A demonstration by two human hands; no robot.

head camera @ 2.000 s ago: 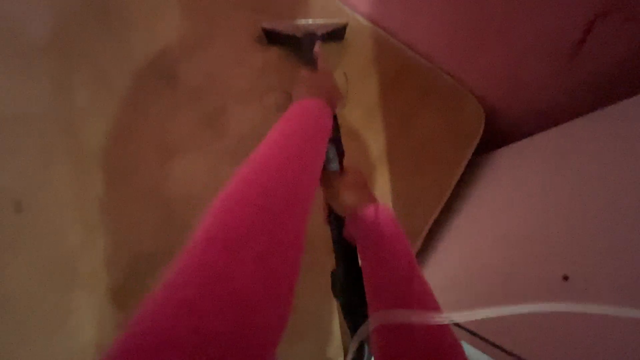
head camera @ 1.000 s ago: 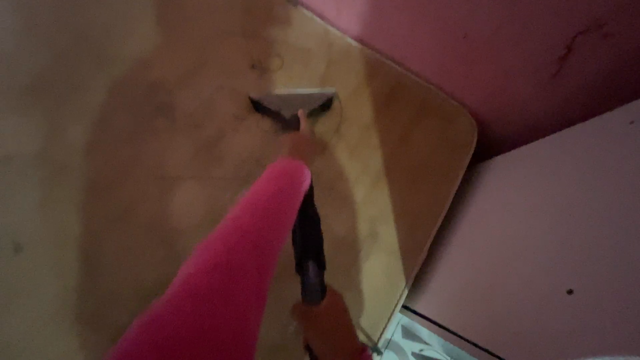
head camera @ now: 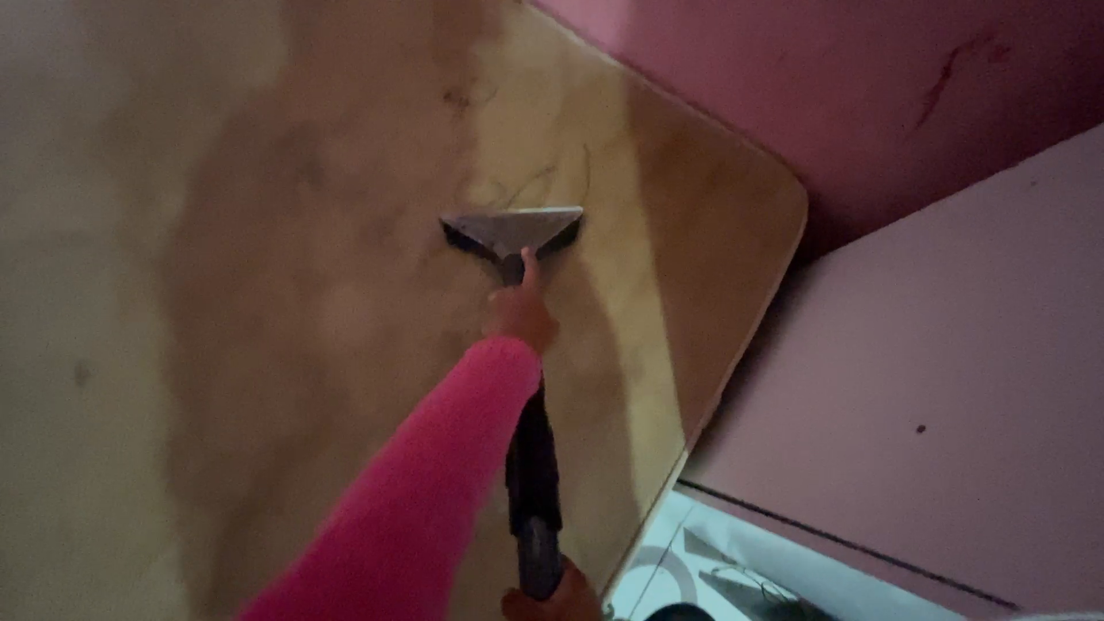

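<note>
The wide flat nozzle head [head camera: 515, 226] of a cleaning wand, with dark side edges, rests on a beige mattress-like surface [head camera: 388, 535]. My left hand [head camera: 522, 315], in a pink sleeve, grips the wand's neck just behind the head, with the index finger stretched along it. From there the wand's black tube [head camera: 535, 470] runs down toward the bottom edge. My right hand [head camera: 556, 595] is wrapped around its lower end and is partly cut off by the frame. Thin hair-like strands or marks [head camera: 539, 177] show just ahead of the nozzle.
The beige surface has a rounded, piped corner at right and broad darker areas. A pink wall [head camera: 862, 78] stands at upper right, beside a paler pink panel [head camera: 914, 345]. Patterned white floor tiles [head camera: 660, 552] and a dark round thing [head camera: 680, 612] show at lower right.
The nozzle and my left hand have moved back toward me along the surface. My right hand has also come down to the bottom edge, and the pale hose seen earlier is out of view.
</note>
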